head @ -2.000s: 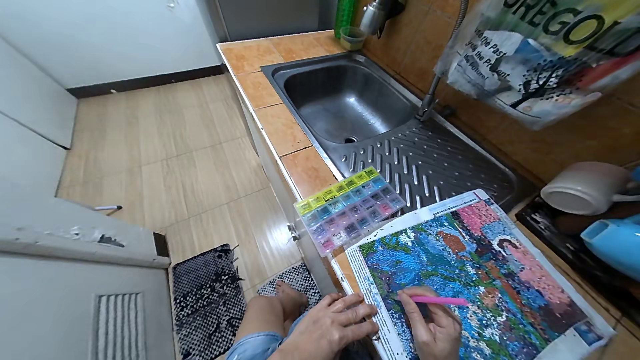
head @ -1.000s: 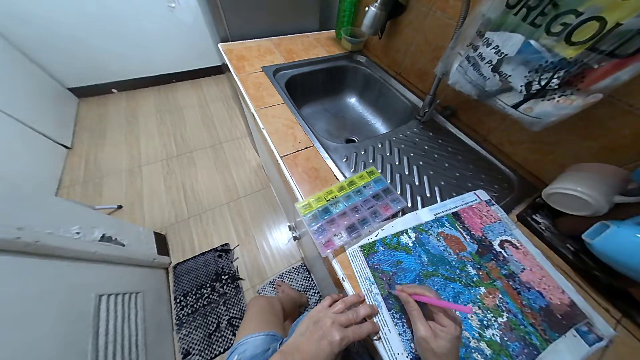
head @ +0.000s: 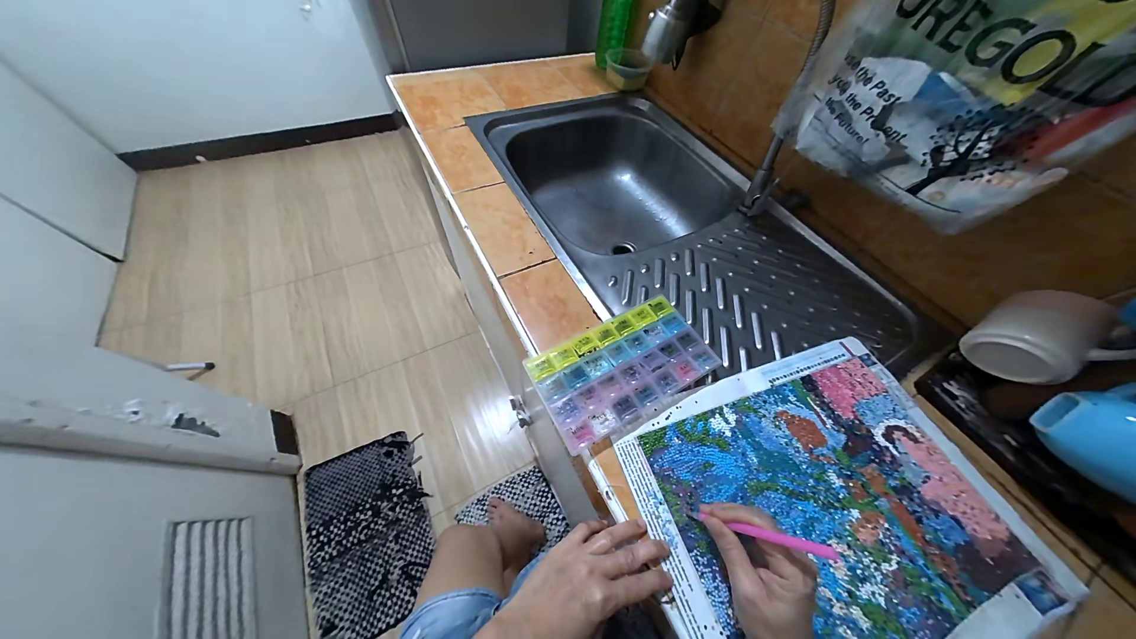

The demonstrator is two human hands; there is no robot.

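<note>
A diamond painting canvas (head: pixel 799 479) with a colourful beaded picture and a white border lies on the tiled counter, partly over the sink's drainboard. My right hand (head: pixel 763 568) holds a pink applicator pen (head: pixel 781 540), its tip touching the picture's left part. My left hand (head: pixel 590 572) rests palm down, fingers a little spread, at the canvas's left border, with nothing seen in it. Beyond the canvas's upper left corner lies a clear plastic bead organizer (head: pixel 626 373) with many small compartments and a yellow row along its far side.
A stainless steel sink (head: pixel 621 177) with a ribbed drainboard (head: pixel 745 284) is set in the counter. A white mug (head: pixel 1034 337) and a blue plastic container (head: pixel 1087 435) sit on a dark rack at right. A green bowl (head: pixel 627 69) stands behind the sink; a printed plastic bag (head: pixel 967 115) hangs above.
The pink pen's tip has moved a little down and left on the picture since the earliest frame. My left hand has stayed at the canvas's edge.
</note>
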